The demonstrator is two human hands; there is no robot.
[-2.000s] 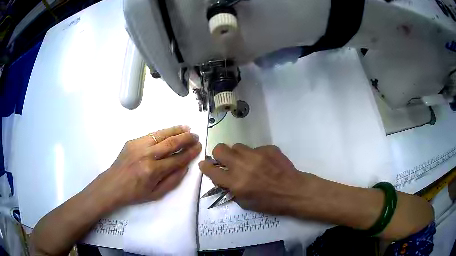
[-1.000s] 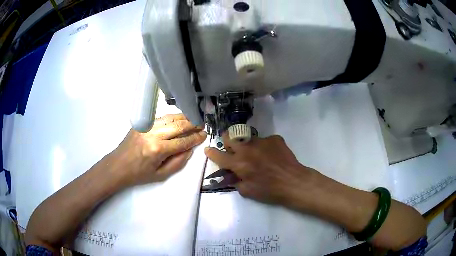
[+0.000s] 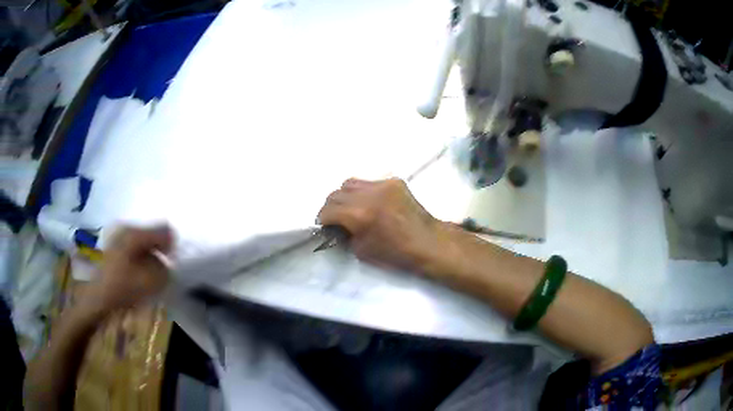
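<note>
The white fabric (image 3: 273, 249) is stretched between my two hands along the front left of the white table, with a thin seam line along it. My left hand (image 3: 137, 261) is blurred and grips the fabric's end past the table's front edge. My right hand (image 3: 382, 221) is closed on the cloth and on the thread snips (image 3: 329, 238), whose dark points stick out below the fingers. A thin line runs from my right hand up towards the needle area. The sewing machine head (image 3: 563, 72) is at the upper right.
A second white cloth (image 3: 599, 193) lies right of the needle under the machine arm. A white rounded tube (image 3: 436, 84) is left of the needle. Blue cloth (image 3: 141, 64) and white pieces (image 3: 120, 140) are at the left. White cloth hangs below the table's front edge.
Both hands have moved left and away from the needle, drawing the fabric with them. My left hand has gone to the front left edge. The view has swung left, so the machine appears farther right.
</note>
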